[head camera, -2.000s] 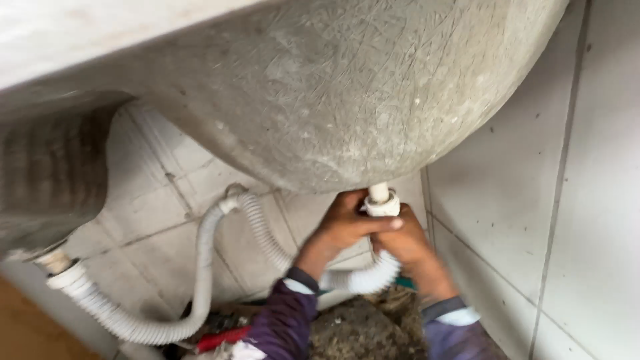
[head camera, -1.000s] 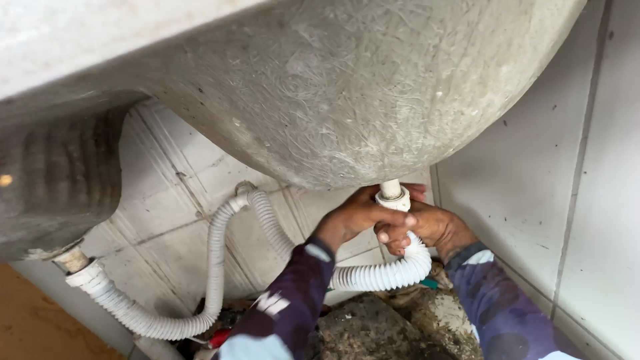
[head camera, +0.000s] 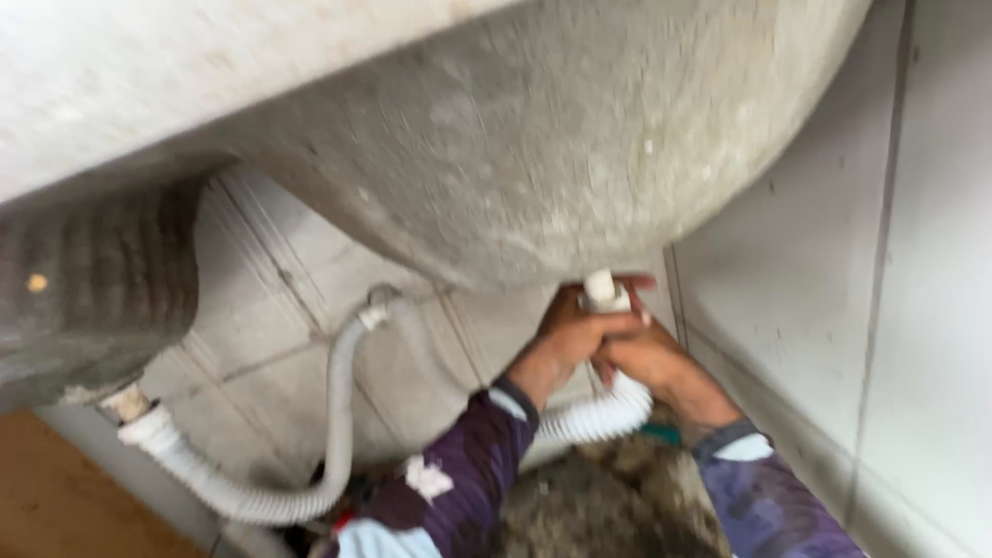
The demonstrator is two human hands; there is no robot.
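Under the sink basin [head camera: 527, 155], my left hand [head camera: 573, 333] and my right hand [head camera: 643, 349] close together around the collar [head camera: 608, 301] of a white corrugated drain hose [head camera: 604, 415]. A short white drain stub [head camera: 598, 284] rises from the collar to the basin's underside. Just below my hands the hose bends and runs left behind my left forearm. My left thumb lies across the front of the collar; my right fingers wrap lower down. Part of both hands' fingers is hidden behind the fitting. The image is somewhat blurred.
A second corrugated hose [head camera: 263, 504] hangs from the drain stub [head camera: 128, 403] at left and rises to a fitting [head camera: 376, 310] by the tiled back wall [head camera: 287, 387]. A tiled side wall [head camera: 783, 294] stands close on the right. Rough rubble [head camera: 612, 504] lies below.
Both hands stay at the hose collar throughout, and their fingers have shifted slightly around it. The view moves a little.
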